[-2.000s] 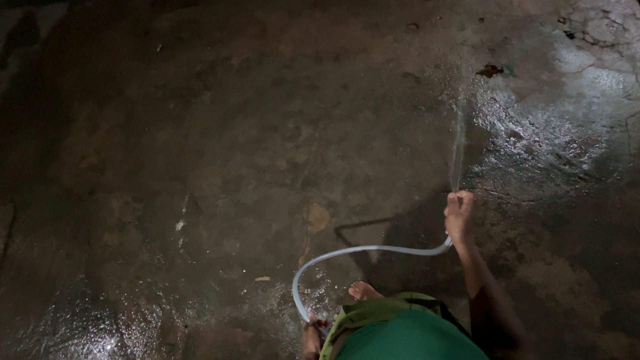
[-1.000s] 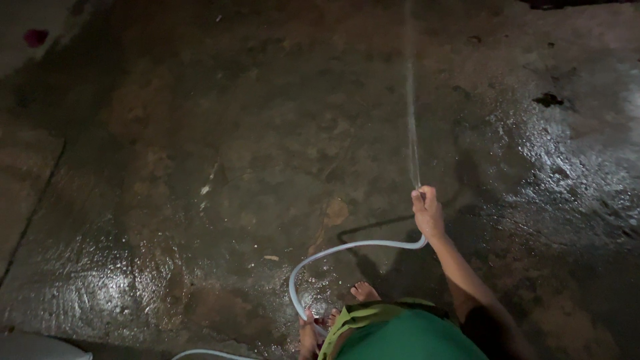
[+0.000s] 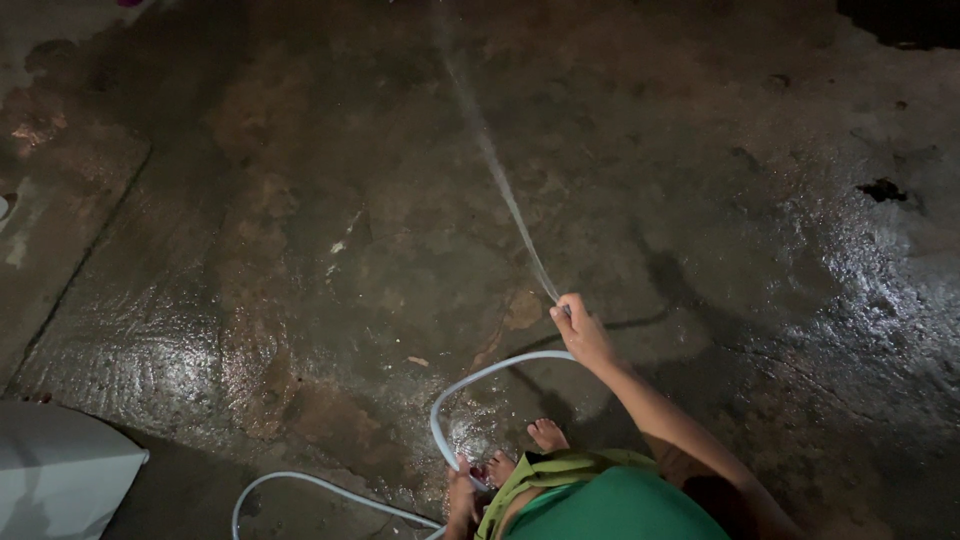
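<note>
A pale flexible hose point(image 3: 495, 367) curves between my two hands above the wet concrete floor. My right hand point(image 3: 583, 330) grips its end, thumb and fingers at the opening, and a narrow jet of water point(image 3: 504, 187) shoots from there toward the top of the view. Low in the view, near my bare feet, my left hand point(image 3: 462, 493) is closed around a lower stretch of the hose. More hose loops on the floor to the left of that hand.
A white object with a pointed corner point(image 3: 64, 469), its kind unclear, stands at the lower left. My bare foot point(image 3: 547, 435) rests on the wet floor point(image 3: 405, 285). A dark patch point(image 3: 883, 190) lies at the right, and a dark seam runs along the left.
My right hand has swung left with the hose end, and the water jet now slants up and left instead of straight ahead. The view has shifted left, bringing in the white object.
</note>
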